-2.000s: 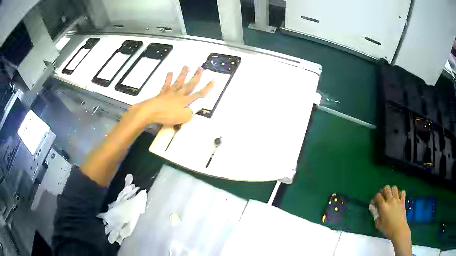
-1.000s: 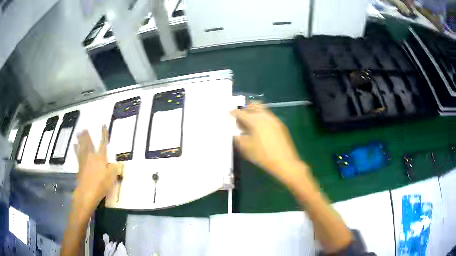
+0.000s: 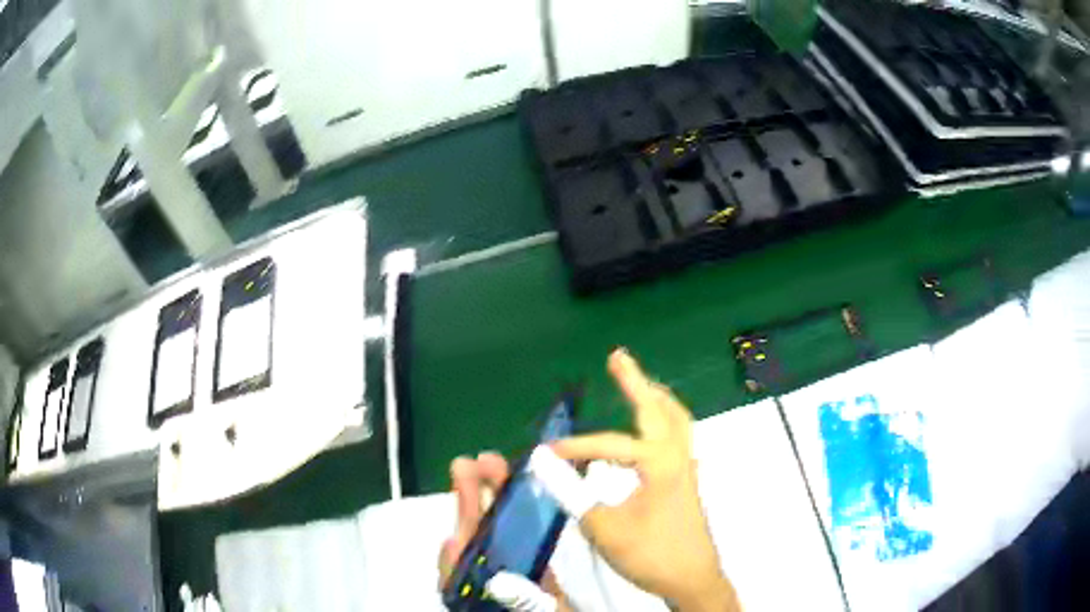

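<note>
My left hand (image 3: 472, 496) holds a phone middle frame (image 3: 478, 571) with blue protective film (image 3: 521, 526) over its window, tilted above the white sheeting at the near edge. The left thumb has a white cot. My right hand (image 3: 657, 514) is at the frame's upper right side. Its white-cotted thumb and a finger touch or nearly touch the film's edge; whether they pinch it cannot be told. Another finger points up. Several phone middle frames (image 3: 244, 329) stand in a row on the white feed table (image 3: 287, 412) at left.
Two more frames (image 3: 765, 359) lie on the green conveyor belt (image 3: 514, 347) at right. A black blister tray (image 3: 598, 215) with a frame on it is behind, stacked trays (image 3: 932, 150) at back right. Peeled blue film (image 3: 879, 478) lies on white foam sheeting (image 3: 741, 478). A metal machine is at left.
The view has swung right. The blue-filmed frame has left the belt and is in my left hand. My left hand has left the feed table; my right hand has come to the held frame.
</note>
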